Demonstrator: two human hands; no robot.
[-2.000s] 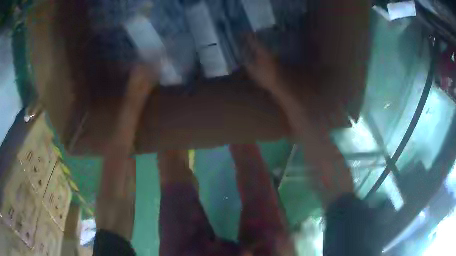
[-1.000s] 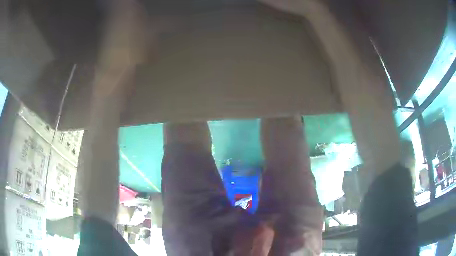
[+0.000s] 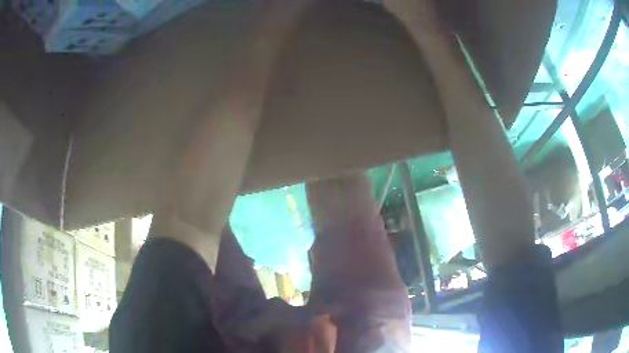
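A large open brown carton [image 3: 331, 103] fills the upper part of the view, its near wall facing me. Pale blue-grey retail boxes [image 3: 90, 27] show inside it at the upper left. My left arm reaches up across the near wall; my left hand [image 3: 301, 9] is blurred and mostly cut off by the top edge. My right hand [image 3: 414, 14] is at the carton's upper rim, also partly cut off and blurred. Whether either hand grips the carton or holds anything cannot be told.
Pale printed closed cartons [image 3: 52, 272] are stacked at the lower left. My legs [image 3: 355, 255] stand below the carton on the green floor [image 3: 272, 224]. Metal frame bars [image 3: 414, 234] and a curved dark rail [image 3: 586, 89] are on the right.
Both hands have left the box rows seen earlier inside the carton. Since the last earlier frame, the carton appears turned, boxes show at upper left, and my left arm slants more to the right.
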